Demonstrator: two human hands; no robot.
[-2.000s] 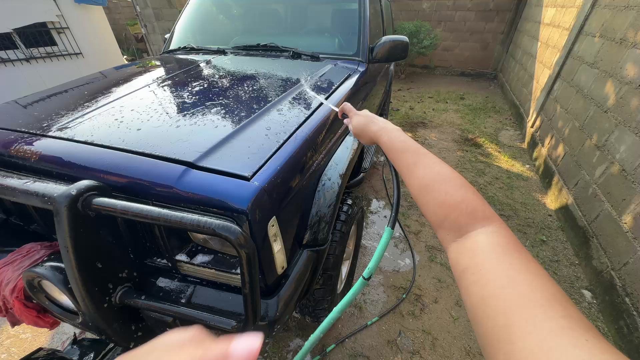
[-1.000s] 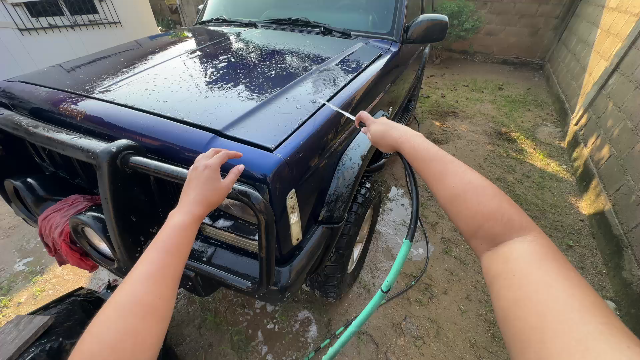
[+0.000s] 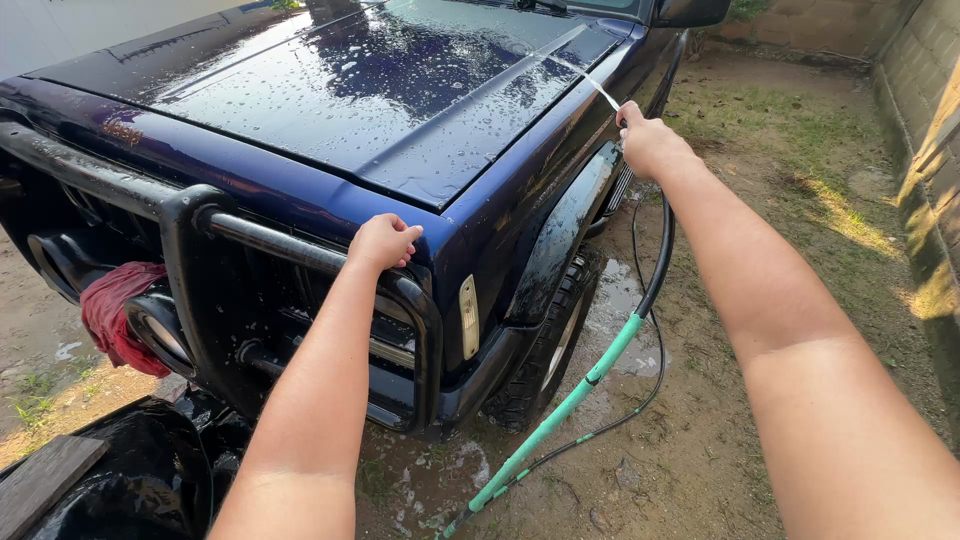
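My right hand point(image 3: 651, 142) grips the end of a black and green hose point(image 3: 600, 367) beside the fender. A white jet of water point(image 3: 592, 81) runs from it onto the wet, dark blue hood point(image 3: 420, 97) of a Jeep. The hose hangs from the hand down to the ground. My left hand point(image 3: 385, 241) is above the black bull bar point(image 3: 300, 247), near the hood's front corner, fingers loosely bent and apparently holding nothing; whether it touches the bar or the paint I cannot tell. Droplets and suds dot the hood.
A red cloth point(image 3: 124, 315) drapes over a round lamp on the bull bar. Black plastic sheeting point(image 3: 142, 457) and a wooden board point(image 3: 45, 480) lie at lower left. The front tire point(image 3: 551, 345) stands by wet, muddy ground. A block wall point(image 3: 926, 150) runs along the right.
My left hand has come up from the lower edge to the front corner of the hood. The right hand still holds the spraying hose. The view has moved closer to the front of the vehicle.
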